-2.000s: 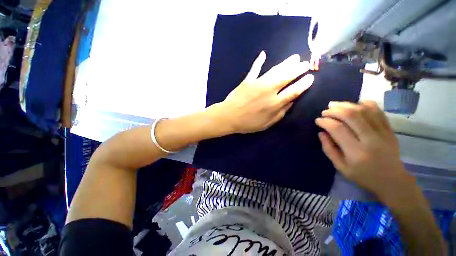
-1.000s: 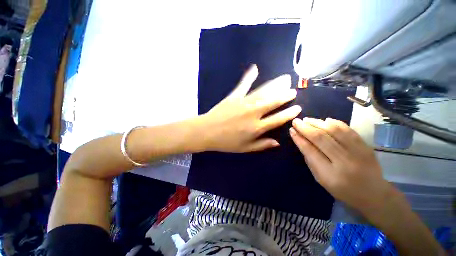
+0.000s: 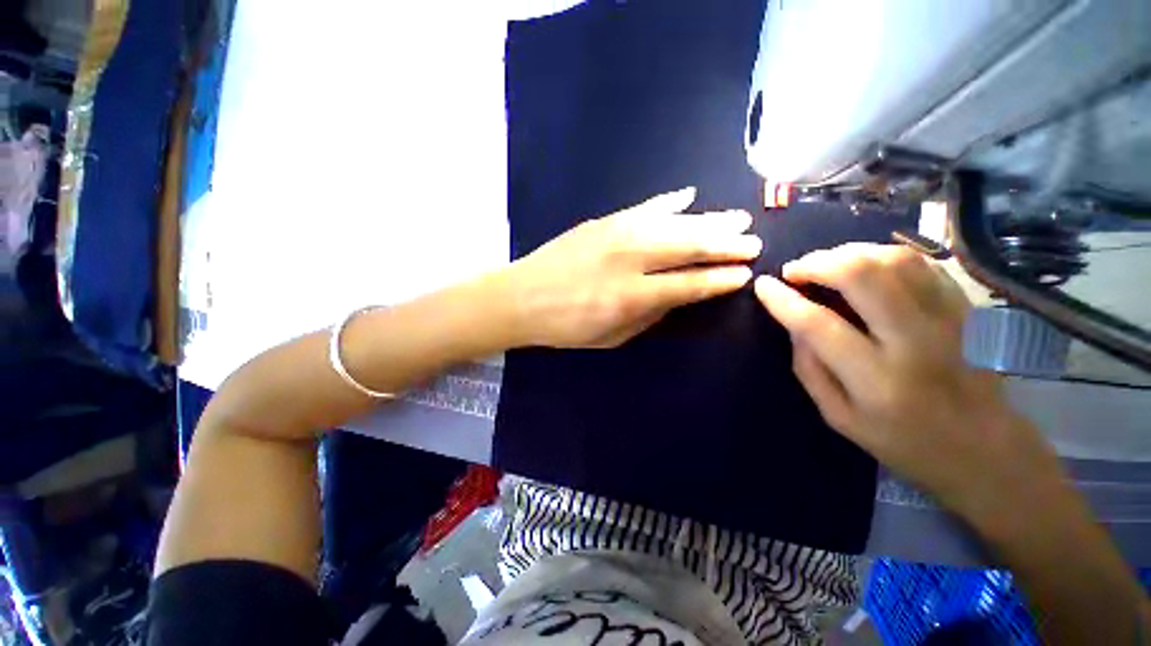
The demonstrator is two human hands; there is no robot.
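Observation:
A dark navy garment panel (image 3: 631, 416) lies on the white machine table and hangs over its front edge. My left hand (image 3: 619, 278) lies flat on the panel, fingers pointing right, just below and left of the red-orange piece at the presser foot (image 3: 776, 194). My right hand (image 3: 884, 328) is bent over the panel to the right, its thumb and index fingertips at the cloth close to my left fingertips. Whether the fingertips pinch a fold cannot be seen clearly. The needle is hidden by the machine head (image 3: 858, 76).
A black curved bar (image 3: 997, 271) and a grey ribbed knob (image 3: 1017, 338) stand right of the foot. A stack of navy pieces (image 3: 120, 189) lies at the far left. A blue crate (image 3: 947, 603) is at lower right. The ruler-marked table edge (image 3: 436, 429) runs along the front.
The panel has moved up past the foot, its top edge now further away. My right hand has moved left, towards my left hand. My left hand's fingers are closer together.

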